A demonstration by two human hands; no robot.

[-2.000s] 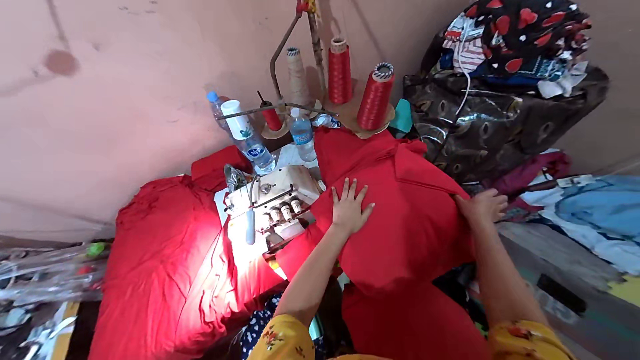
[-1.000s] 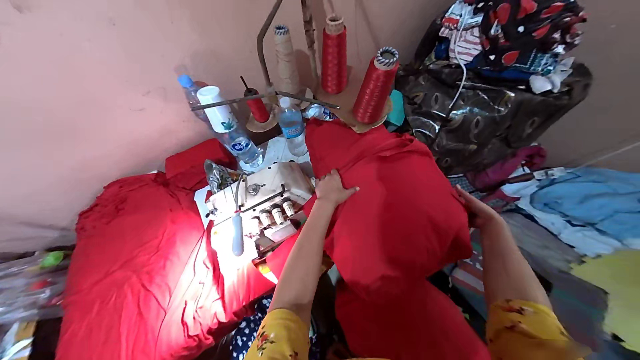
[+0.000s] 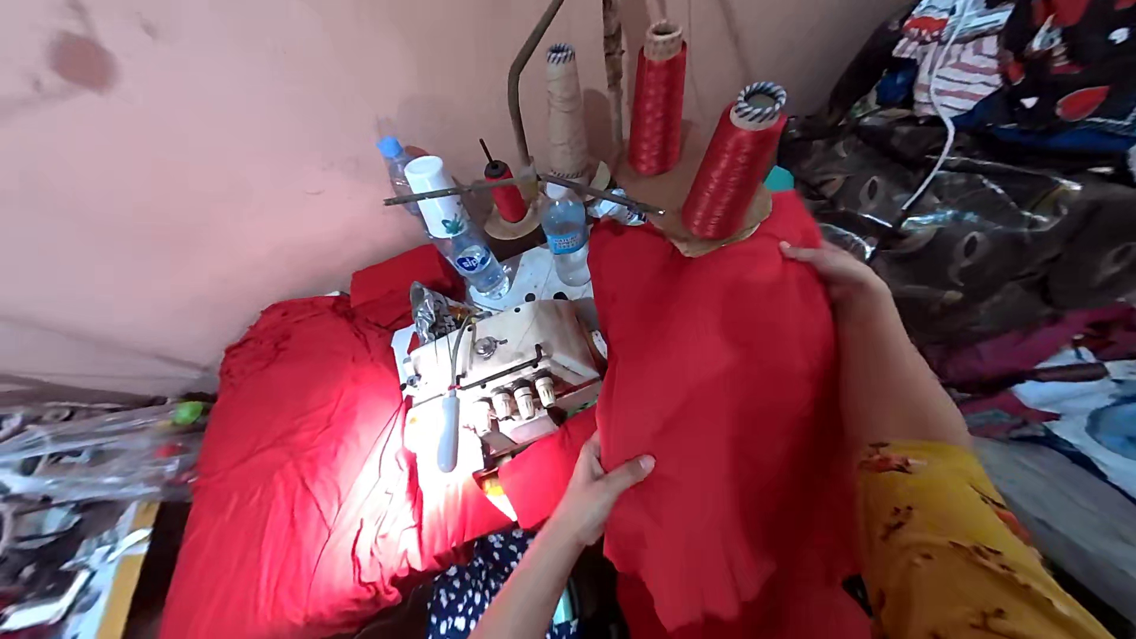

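A large piece of red fabric [image 3: 719,399] hangs and spreads over the right side of the sewing table. My left hand [image 3: 599,493] grips its left edge, thumb on top, low beside the overlock sewing machine [image 3: 515,342]. Up at the fabric's upper right edge, my right hand [image 3: 834,271] holds it between thumb and fingers; some fingers are hidden behind the cloth. A smaller red strip [image 3: 546,470] lies at the machine's front. More red fabric [image 3: 302,444] covers the table to the left, brightly lit near the machine.
Behind the machine stand plastic bottles [image 3: 565,235], a red thread cone [image 3: 732,164], another red cone [image 3: 657,102] and a beige cone [image 3: 566,115] on a stand with metal rods. Piled clothes and a dark shiny cover [image 3: 985,231] are at the right. Plastic-wrapped items [image 3: 98,453] lie at the far left.
My left hand has moved down to the fabric's left edge, and my right hand has moved up along the right side. The fabric, earlier bunched, now hangs longer and flatter. The view has shifted closer.
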